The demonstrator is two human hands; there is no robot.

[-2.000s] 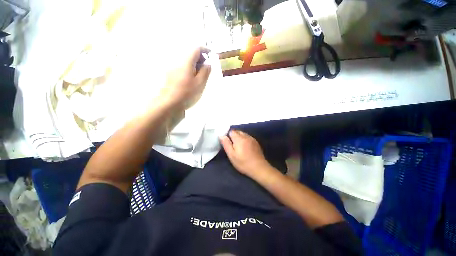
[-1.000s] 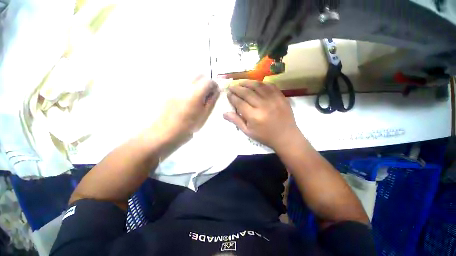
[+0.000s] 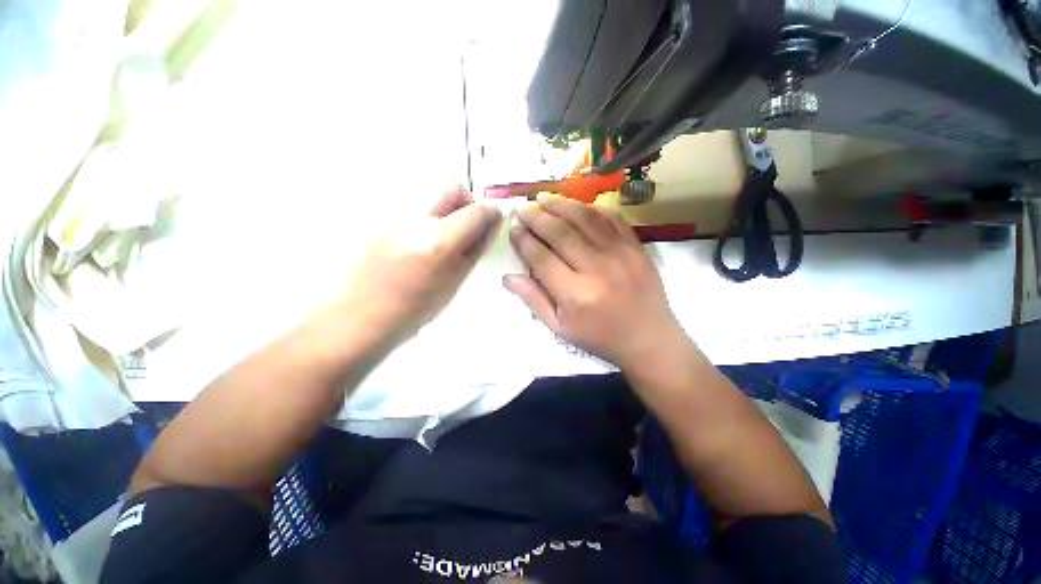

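A white fabric panel [image 3: 445, 371] lies over the front table edge and blends into the glare. My left hand [image 3: 417, 257] is on the fabric just left of the needle area, thumb and fingers closed on its edge. My right hand [image 3: 594, 268] lies beside it, palm down, fingertips on the same cloth at the machine bed. The orange-red mark [image 3: 588, 185] shows just beyond my fingertips. The sewing machine head [image 3: 708, 69] hangs above and right. The needle and presser foot are lost in the glare and behind the head.
Black-handled scissors [image 3: 758, 234] lie right of my right hand. Cream strips [image 3: 91, 251] are heaped at the left of the table. Blue baskets [image 3: 902, 468] stand below the table at right and left. A thread tension knob [image 3: 790, 103] sticks out of the machine head.
My right hand has come up from the lap beside my left hand at the machine bed. The view has shifted, showing more of the machine head; both hands have barely moved in the last second.
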